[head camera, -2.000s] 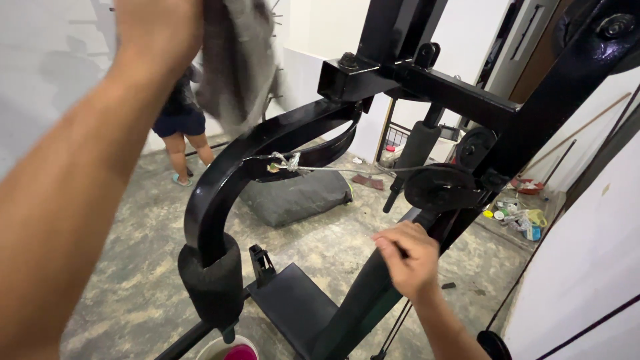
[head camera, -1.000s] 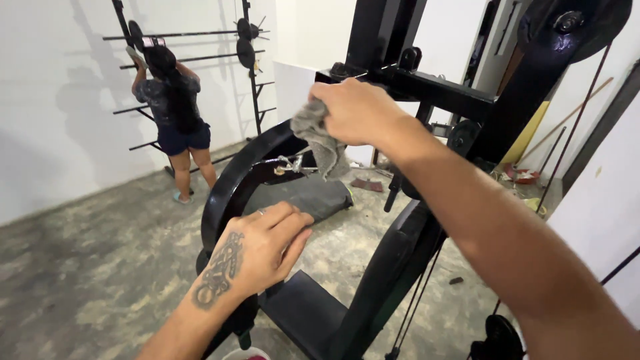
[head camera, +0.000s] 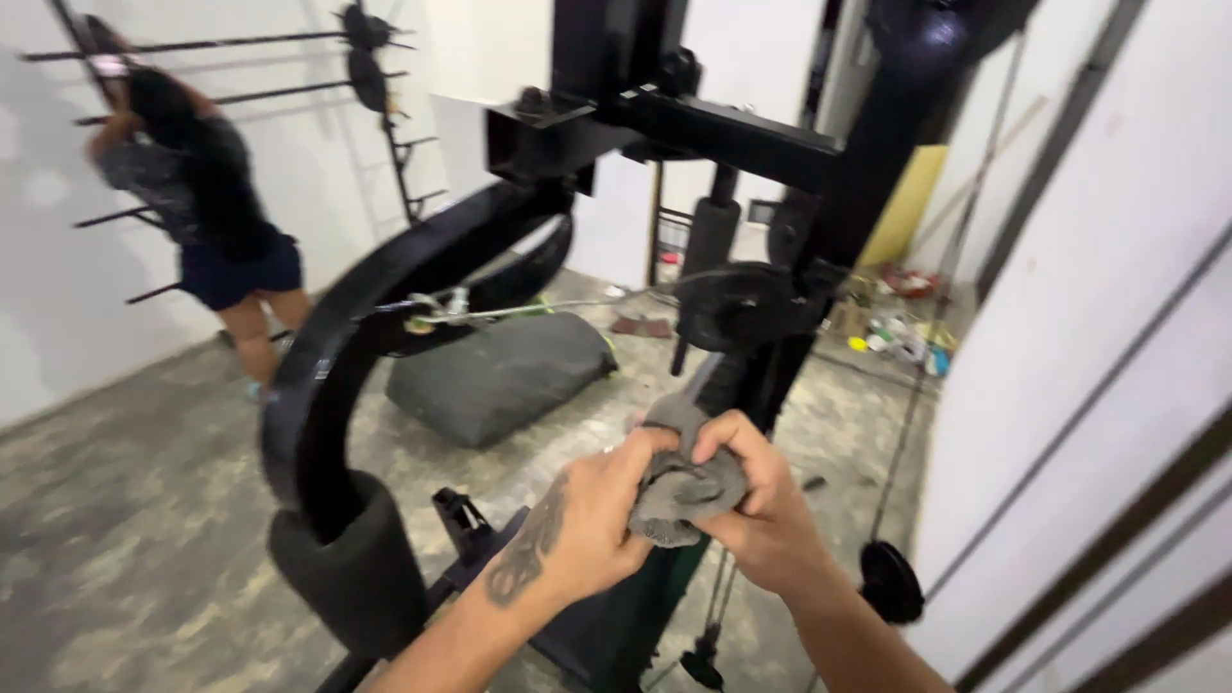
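Observation:
A crumpled grey cloth (head camera: 688, 491) is bunched between both my hands, low and right of the middle. My left hand (head camera: 602, 515) grips its left side; my right hand (head camera: 765, 500) pinches its right side. Just beyond them stands a black steel gym machine. Its curved arm (head camera: 318, 385) sweeps down on the left to a foam roller pad (head camera: 351, 568). A steel cable (head camera: 549, 306) runs from a fitting on that arm to a black pulley (head camera: 736, 306), above and beyond the cloth. Part of the machine's upright is hidden behind my hands.
A person (head camera: 207, 183) stands facing a wall rack (head camera: 279, 91) at left. A dark grey bag-like bundle (head camera: 500, 375) lies on the floor behind the machine. Assorted small items (head camera: 900, 337) lie by the right wall. Thin cables and a black pulley (head camera: 890, 582) hang at right.
One second ago the cloth was in my right hand, up by the curved arm, and my left hand was lower without it. Now both hands hold it together, lower down.

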